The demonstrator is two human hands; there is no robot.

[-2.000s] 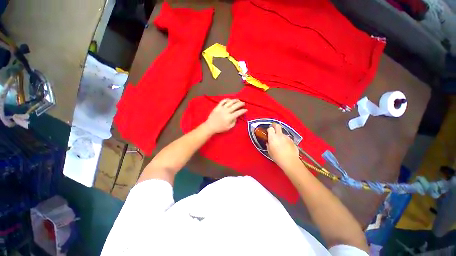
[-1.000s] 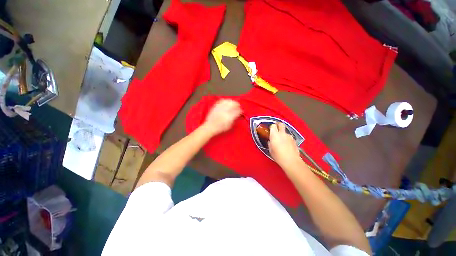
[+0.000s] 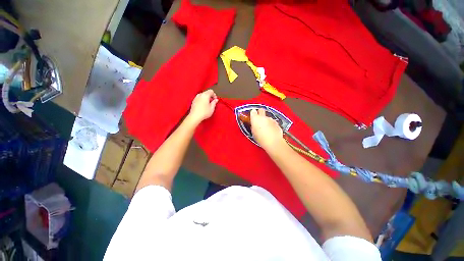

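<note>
A red garment panel (image 3: 239, 153) lies nearest me on the brown ironing table. My right hand (image 3: 265, 128) grips the handle of the steam iron (image 3: 280, 120), which rests flat on the panel's upper part, its tip pointing left. My left hand (image 3: 204, 104) is at the panel's upper left edge, fingertips pinched together on the edge or a thin strip there; the fingers hide which. A thin dark line runs from these fingertips to the iron's tip.
Narrow red pieces (image 3: 178, 81) lie at left, a wider red pile (image 3: 325, 56) beyond. A yellow curved strip (image 3: 233, 57) lies between. A white tape roll (image 3: 408, 126) is at right. The rag-wrapped hose (image 3: 366, 175) trails right. A second iron (image 3: 51, 79) stands on the neighbouring table.
My left hand has moved left and pinches at the panel's upper left edge, where before it lay on the panel. The iron in my right hand has slid left and slightly away from me.
</note>
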